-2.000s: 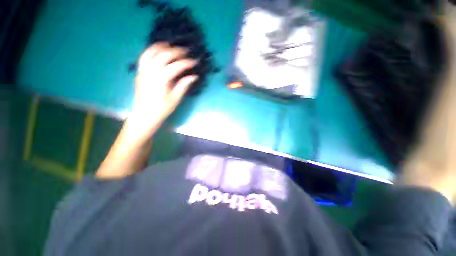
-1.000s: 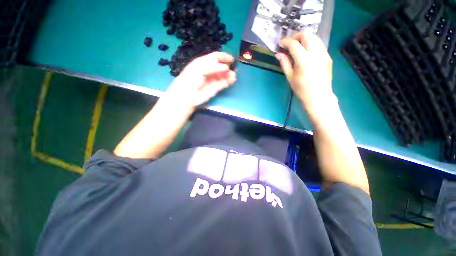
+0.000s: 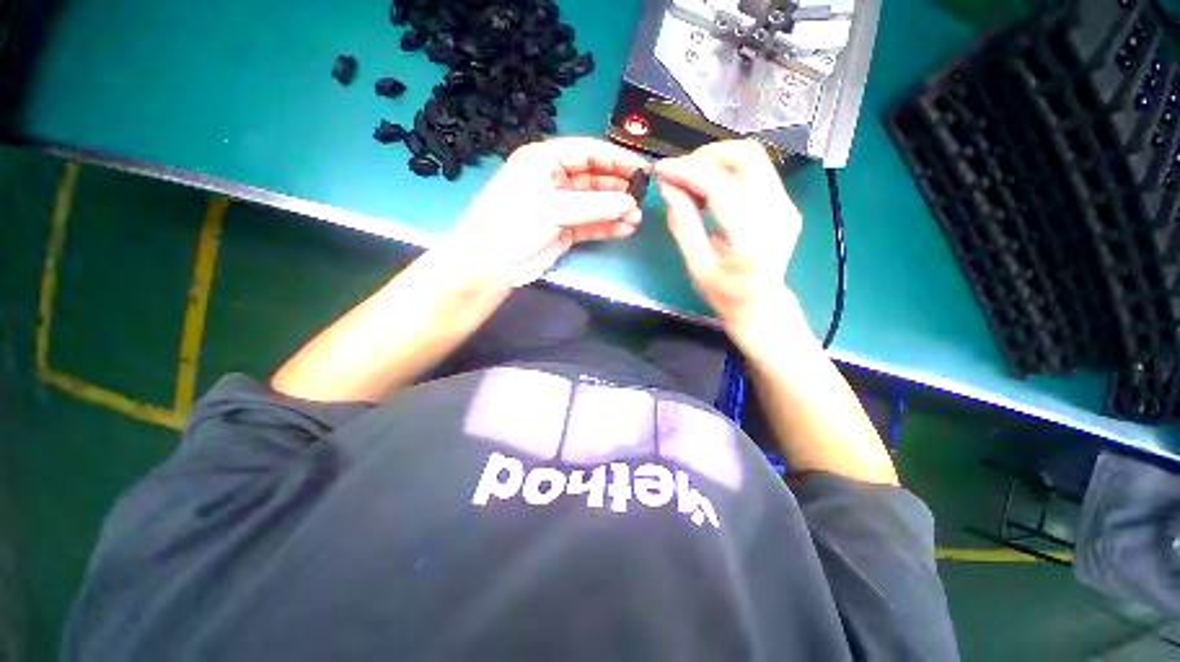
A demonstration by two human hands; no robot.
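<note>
My left hand (image 3: pixel 559 201) pinches a small black moulded part (image 3: pixel 639 185) in front of the fixture, above the bench's front area. My right hand (image 3: pixel 725 213) meets it from the right, thumb and forefinger close together at the part; whether they hold a tiny component cannot be made out. A heap of black moulded parts (image 3: pixel 498 71) lies on the teal mat to the left, with a few loose ones beside it. The tabletop fixture (image 3: pixel 757 65) stands behind my hands, its silver top with radiating metal arms uncovered and a red-orange light lit on its front.
Stacked black gridded trays (image 3: pixel 1022 220) stand at the right. A black cable (image 3: pixel 839 246) runs from the fixture over the bench's pale front edge (image 3: pixel 971 383). A blue bin (image 3: pixel 893 420) shows partly under the bench. Yellow lines (image 3: pixel 201 304) mark the green floor at the left.
My right hand has left the fixture's top and come to my left hand. My left hand has moved slightly right from beside the heap, and the black part now shows between its fingertips.
</note>
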